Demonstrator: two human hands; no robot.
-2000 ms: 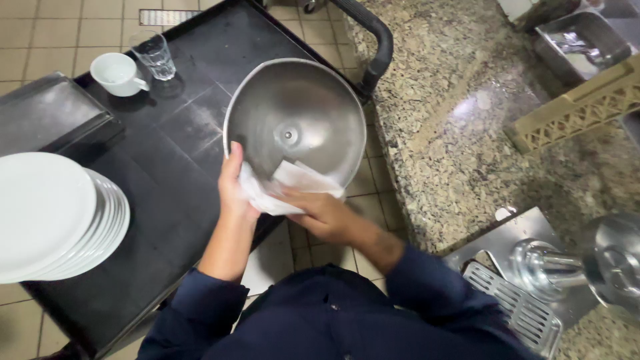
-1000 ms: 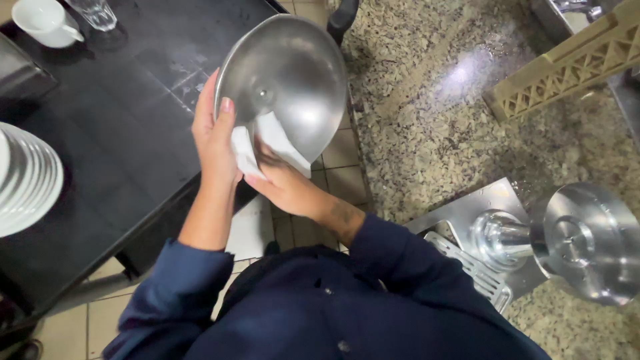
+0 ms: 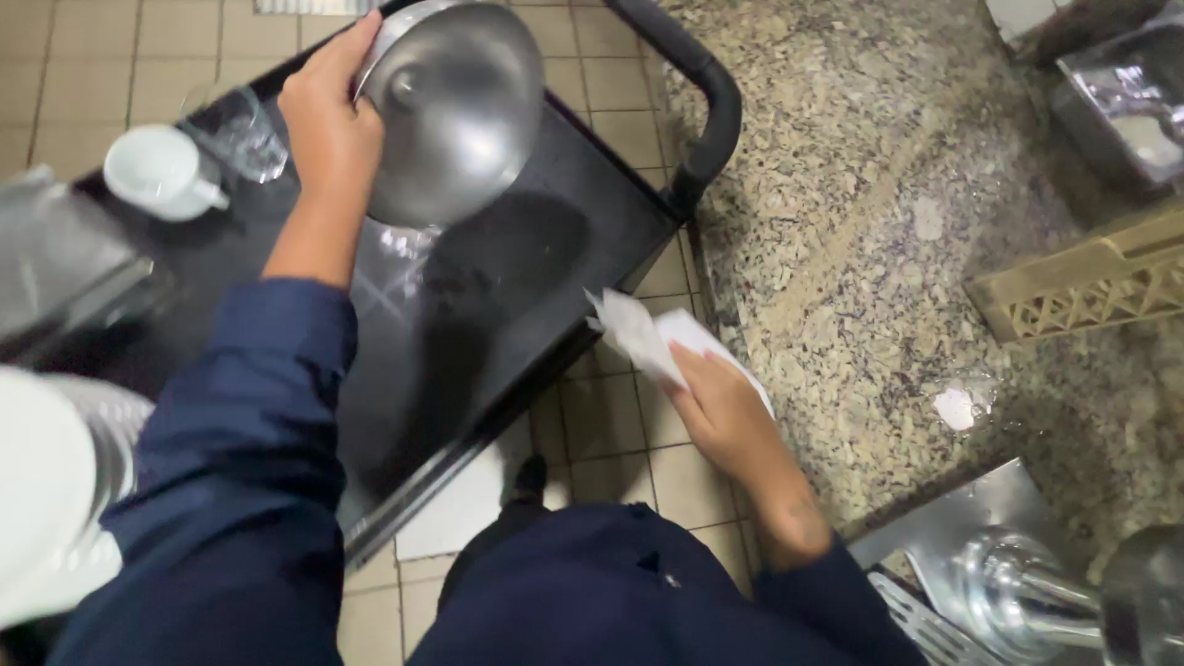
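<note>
My left hand (image 3: pixel 333 120) grips the rim of a round stainless steel bowl or lid (image 3: pixel 453 120), which is tilted over the far part of a black cart top (image 3: pixel 499 305). Apart from it, over the gap between cart and counter, my right hand (image 3: pixel 726 407) holds a crumpled white cloth or paper towel (image 3: pixel 647 342). Left of the metal piece, a white cup (image 3: pixel 162 171) and a clear glass (image 3: pixel 242 139) are at the cart's far edge. A stack of white plates (image 3: pixel 46 490) is at the near left.
The cart's black handle (image 3: pixel 712 120) curves beside a granite counter (image 3: pixel 832 231). On the counter are a beige plastic rack (image 3: pixel 1091 277), a metal container (image 3: pixel 1124 111), a slotted metal grate (image 3: pixel 925 620) and shiny metal ware (image 3: pixel 1017 592). A metal tray (image 3: pixel 65 259) lies at the cart's left.
My right hand with the white cloth has come away from the metal bowl or lid and moved right. My left hand has carried the metal piece forward over the cart.
</note>
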